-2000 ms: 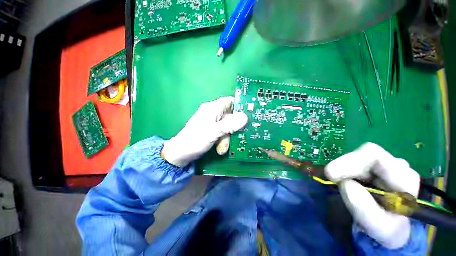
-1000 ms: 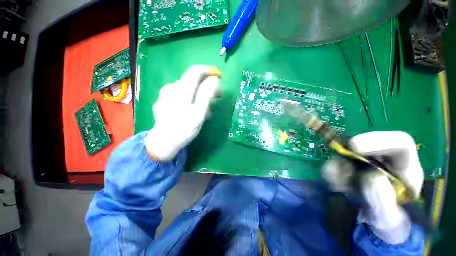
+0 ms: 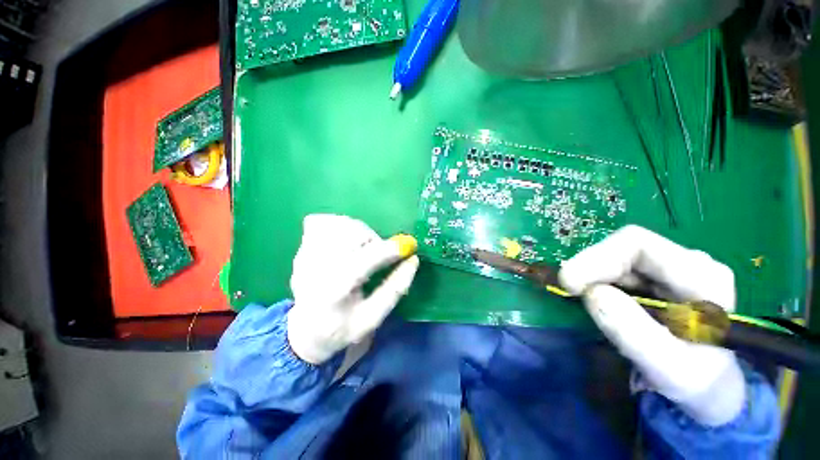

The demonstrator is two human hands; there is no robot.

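Observation:
A green circuit board [image 3: 539, 202] lies solder side up on the green mat, slightly tilted in view, with a yellow spot near its lower edge. My gloved right hand [image 3: 652, 305] holds a soldering iron [image 3: 517, 267] like a pen. Its tip is at the board's lower left part. My gloved left hand [image 3: 346, 287] is beside the board's lower left corner, with yellow on a fingertip. Its thumb and finger are close together at the board's edge; whether they hold a thin wire cannot be seen.
A blue pen-like tool [image 3: 423, 49] and another green board [image 3: 319, 31] lie at the back. A clear hood [image 3: 593, 40] hangs behind the work. Thin dark tools [image 3: 715, 108] lie right. A black tray [image 3: 81, 207] with red lining, at left, holds small boards [image 3: 160, 234] and a yellow coil [image 3: 200, 166].
My left hand let go of the board, lifted away, then came down to its lower left corner. The iron swung up over the board and returned to its lower part. The board now sits slightly tilted.

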